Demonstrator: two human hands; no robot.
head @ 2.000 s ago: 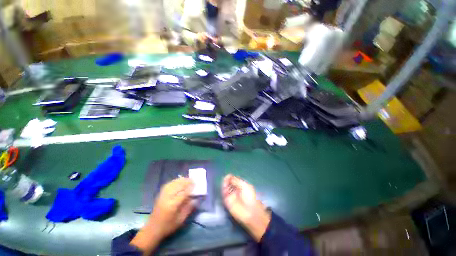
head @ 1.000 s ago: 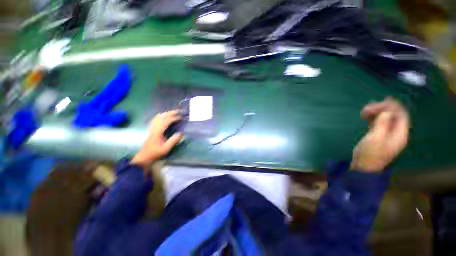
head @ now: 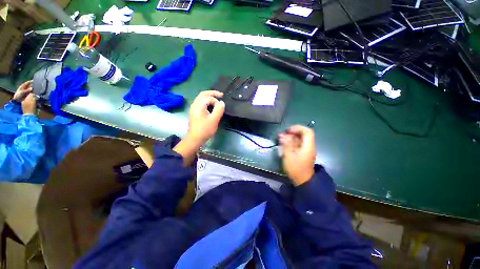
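A solar panel lies back up on the bench in front of me, with a white rating label and a small black junction box. Thin black cable loops stand at the box. The output cable curves below the panel's front edge towards the right. My left hand is curled at the panel's left edge; whether it grips is unclear. My right hand is blurred, over the cable near its end; its fingertips' hold is unclear.
A blue cloth, black cap and bottle lie left. A corded black tool lies behind the panel, beside tissue and the panel pile. A neighbour's hands are far left. An open carton stands below.
My right hand has come back from the far right to the cable. My left hand stays at the panel's left side, its fingers now more curled. The view has shifted.
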